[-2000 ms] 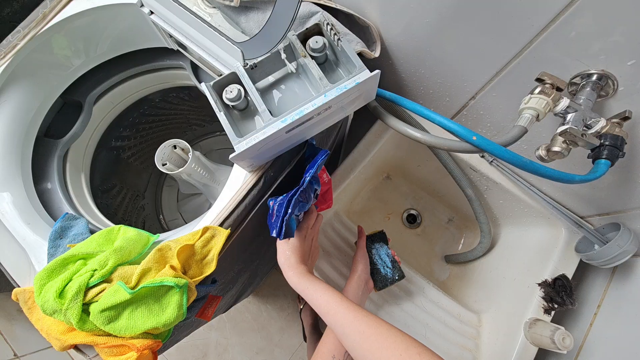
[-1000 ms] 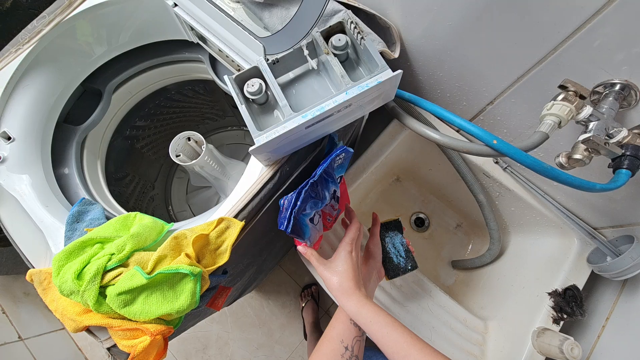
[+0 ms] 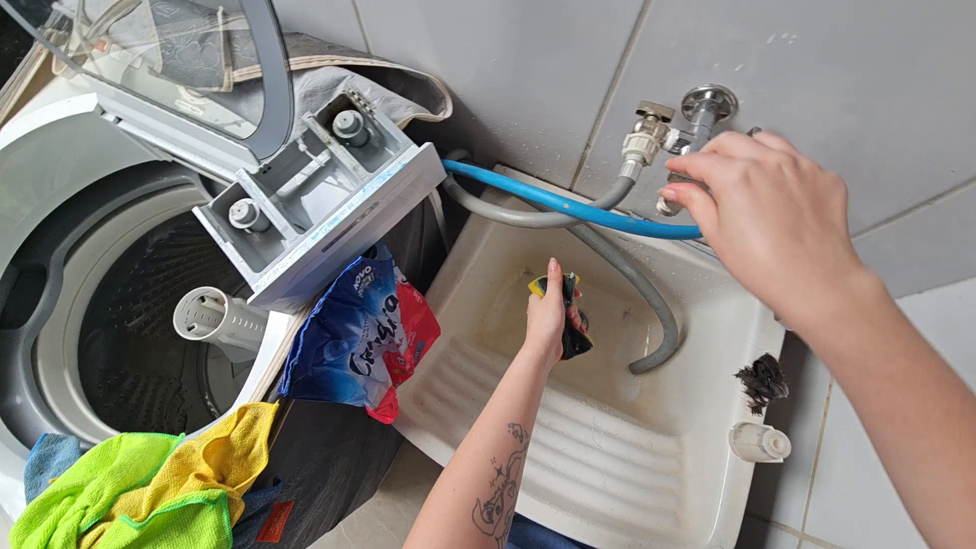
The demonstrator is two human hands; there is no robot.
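My left hand [image 3: 546,314] is closed around a yellow and black sponge [image 3: 577,341] low over the basin of the laundry sink [image 3: 640,427]. My right hand [image 3: 770,198] is up at the wall tap [image 3: 695,137], its fingers around the tap's handle, which they mostly cover. A blue and red plastic detergent bag [image 3: 358,328] rests at the washing machine's edge, just under the detergent drawer [image 3: 343,221], and neither hand touches it.
The open top-loading washing machine [image 3: 34,374] stands left, with green, yellow and blue cloths [image 3: 130,488] on its rim. Blue [image 3: 564,204] and grey hoses [image 3: 662,320] cross the sink. A dark scrap [image 3: 762,381] and a white plastic part [image 3: 759,442] lie on the sink's right rim.
The detergent bag has left my hand and rests by the machine. My right hand has reached the tap. The sponge, seen with blue powder on it before, is lower over the basin. The view has shifted.
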